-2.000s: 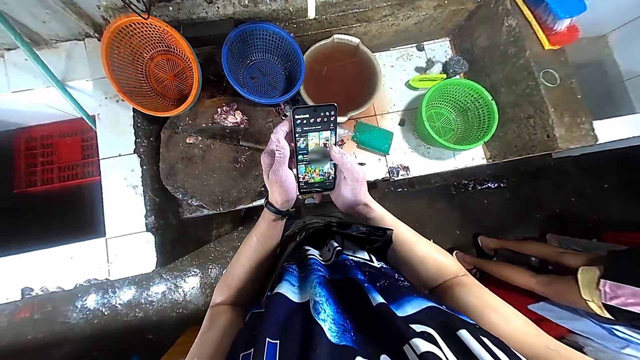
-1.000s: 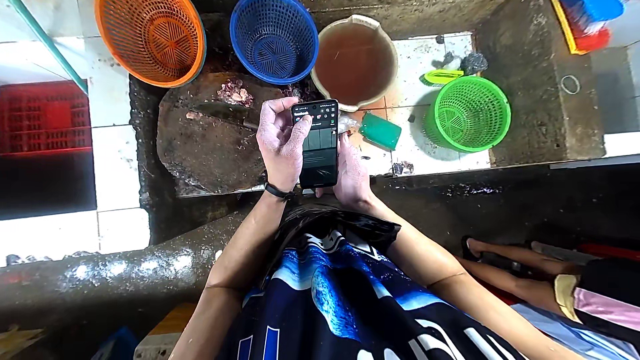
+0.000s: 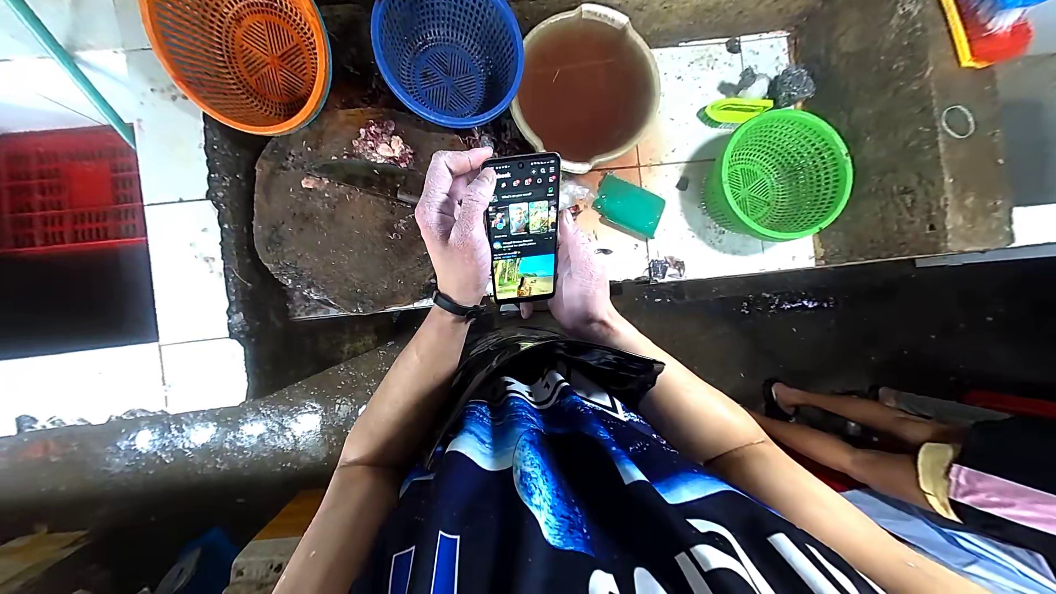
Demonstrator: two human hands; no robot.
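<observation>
A smartphone (image 3: 525, 227) with its screen lit stands upright between my hands. My left hand (image 3: 458, 223) has its fingers curled at the phone's upper left side, the thumb at the screen's top left corner. My right hand (image 3: 582, 276) supports the phone along its lower right edge, its fingers partly hidden behind. Beyond the phone, a round chopping block (image 3: 330, 239) bears a heap of dark red scraps (image 3: 384, 143) and a knife, part of which my left hand hides. A green block (image 3: 629, 205) lies on the tiles to the right.
Orange (image 3: 247, 58), blue (image 3: 450, 70) and green (image 3: 780, 175) plastic baskets stand around a pail (image 3: 587, 87) of reddish-brown water. A yellow-green item (image 3: 737, 110) and a scouring pad (image 3: 792, 85) lie near the green basket. Another person's legs (image 3: 858, 437) show at right.
My left thumb has moved off the screen's middle to its top left corner since a second ago. The display has changed, and both hands still hold the phone.
</observation>
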